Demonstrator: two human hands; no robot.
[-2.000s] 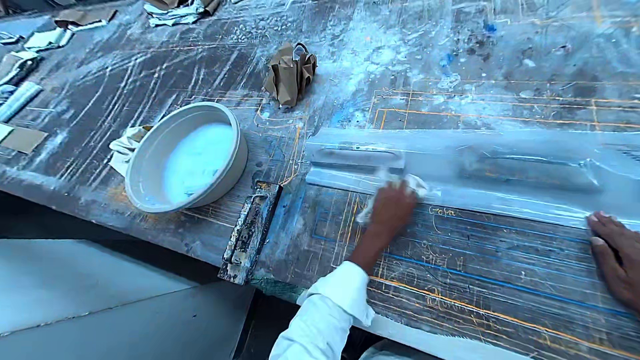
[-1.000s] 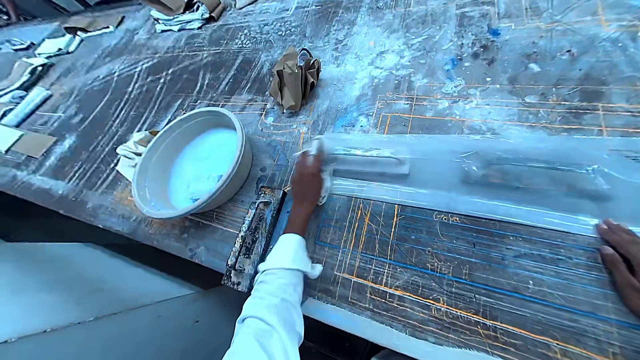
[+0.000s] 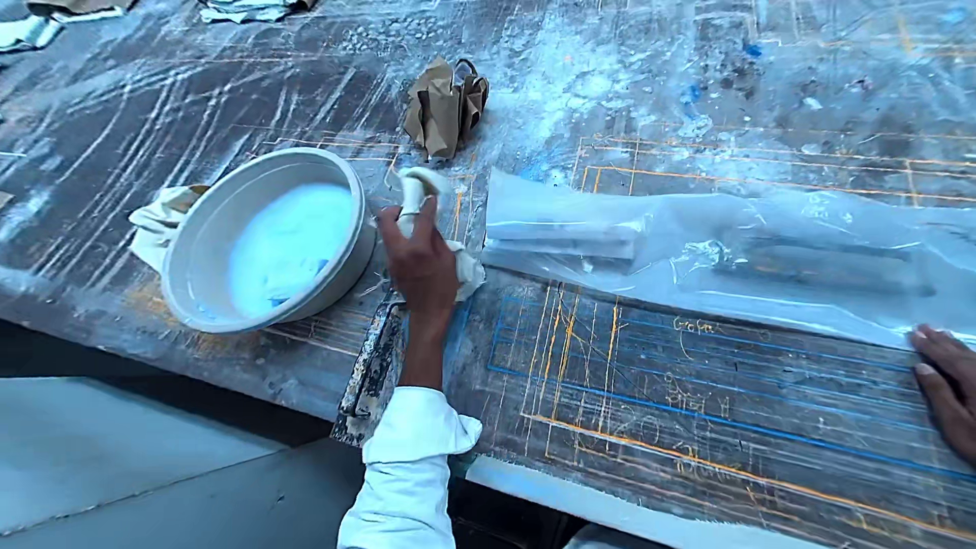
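Note:
My left hand [image 3: 423, 274], below a white sleeve, grips a crumpled white cloth [image 3: 469, 274] between the grey plastic basin [image 3: 358, 198] and the left end of a clear plastic sheet [image 3: 671, 221]. Part of the cloth sticks up past the fingertips. Long shapes, not clear enough to name, show beneath or inside the sheet. At the right edge my right hand [image 3: 945, 381], partly out of frame, rests its fingertips at the sheet's near edge. The basin contains a pale, bluish-white substance [image 3: 293, 240].
A dark, stained metal bar with a handle [image 3: 370, 381] lies beside my left forearm. Crumpled brown paper [image 3: 442, 110] sits behind the basin, and a pale crumpled piece [image 3: 156, 225] at its left. Orange and blue lines mark the worn table [image 3: 686, 404]; its near edge runs below.
My left hand has moved left with the cloth, from over the plastic sheet to beyond its left end, close to the basin. My right hand stays by the sheet's near edge.

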